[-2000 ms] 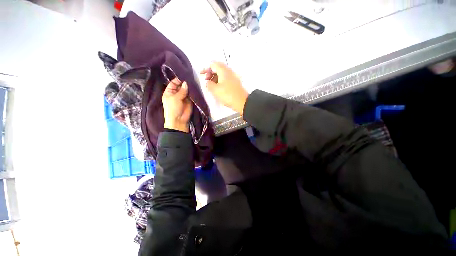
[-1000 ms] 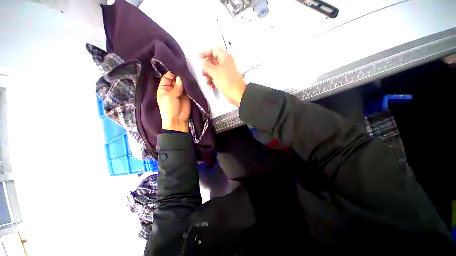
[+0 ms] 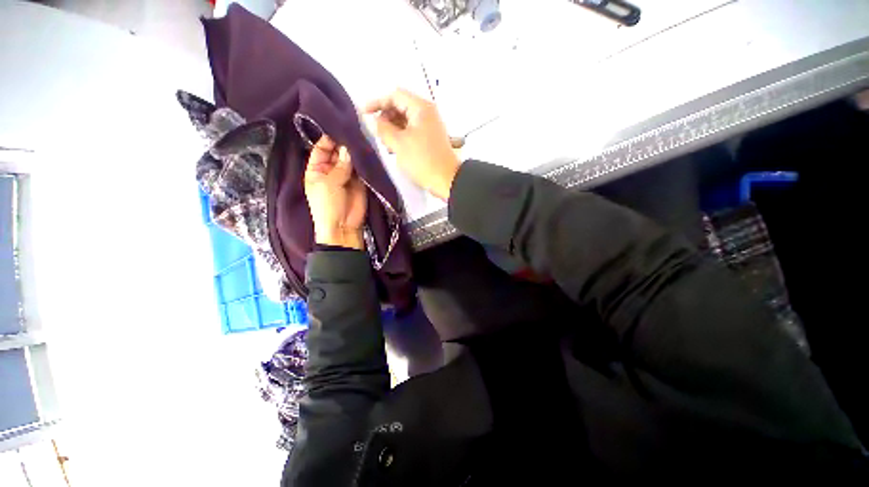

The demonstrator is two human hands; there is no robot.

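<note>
The dark purple lining (image 3: pixel 276 67) lies on the left end of the table and hangs over its front edge. Grey plaid shell fabric (image 3: pixel 233 176) bulges out on its left side. My left hand (image 3: pixel 335 190) pinches the plaid-trimmed edge of an opening (image 3: pixel 307 126) in the lining. My right hand (image 3: pixel 412 133) is just right of the lining, above the white table, with thumb and fingertips close together; whether a thread or anything else is between them cannot be made out.
Metal presser foot parts (image 3: pixel 457 11) are at the top. Dark thread snips (image 3: pixel 610 9) lie right of them, cut off by the frame. A ruler-marked edge (image 3: pixel 648 147) runs along the table front. A blue crate (image 3: pixel 238 281) and plaid pieces (image 3: pixel 284 376) are at lower left.
The view has shifted, so the machine parts and snips sit higher in the picture. My right hand has moved a little left, closer to the lining. My left hand keeps its pinch.
</note>
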